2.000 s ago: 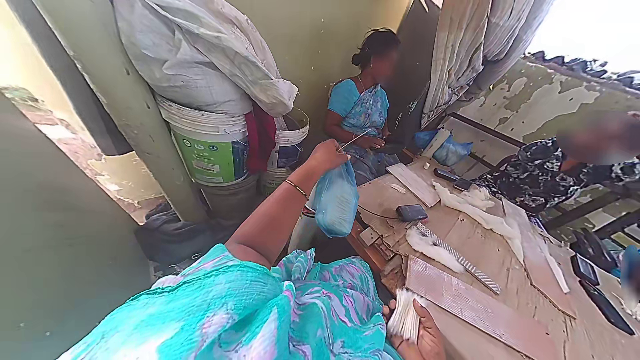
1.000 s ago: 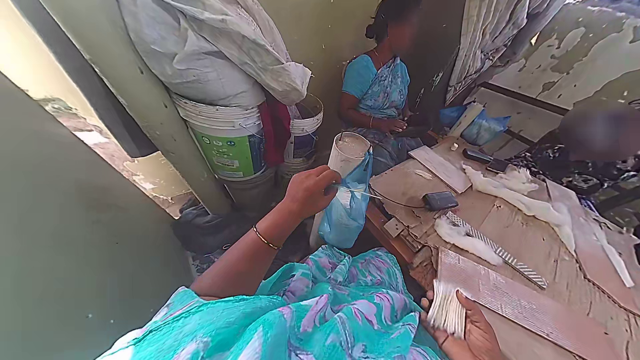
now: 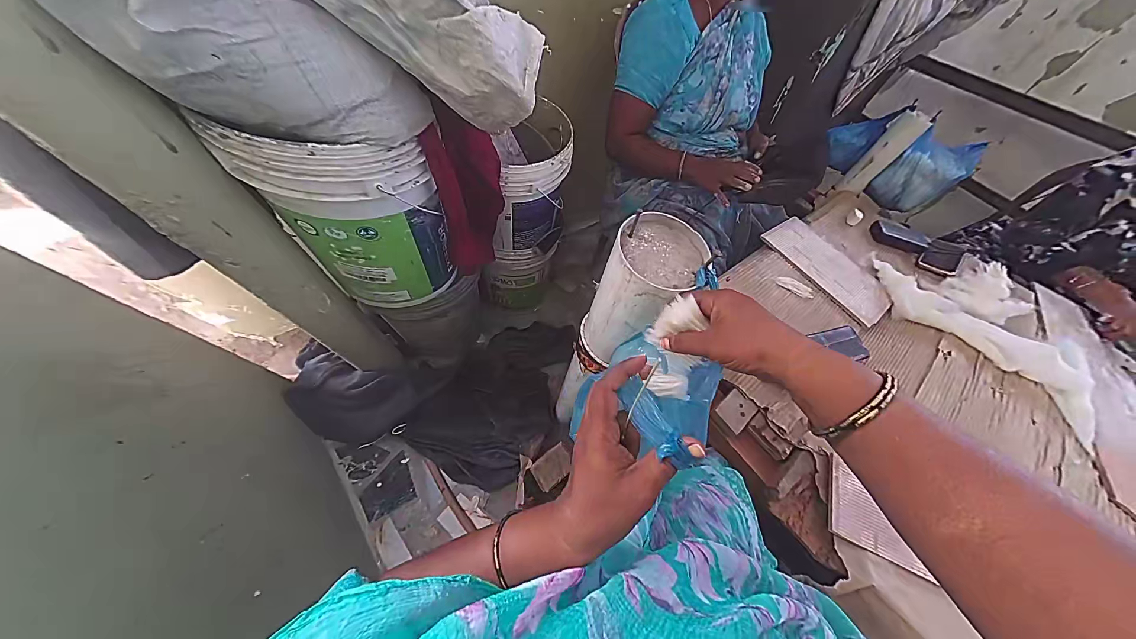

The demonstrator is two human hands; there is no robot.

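A thin blue plastic bag (image 3: pixel 652 426) hangs in front of a white cylindrical container (image 3: pixel 612 297) filled with pale granular material. My left hand (image 3: pixel 617 461) grips the gathered edge of the bag, with its index finger raised. Between the thumb and fingers of my right hand (image 3: pixel 732 333) is a bundle of white wicks (image 3: pixel 679 324), held at the mouth of the bag. More white strands (image 3: pixel 670 382) show at the bag, just below the bundle. A thin strand or stick lies beside my left fingers.
The wooden work table (image 3: pixel 967 373) at right bears flat boards (image 3: pixel 825 271), white cotton (image 3: pixel 994 333) and a dark phone-like device (image 3: pixel 901 235). Large plastic buckets (image 3: pixel 311 186) stand at left. A co-worker (image 3: pixel 692 106) sits behind the container; another person's arm (image 3: pixel 1100 297) rests at far right.
My right hand has brought the white bundle from the table's near edge to the bag. My left hand has moved down onto the bag's edge. The view has tilted downward.
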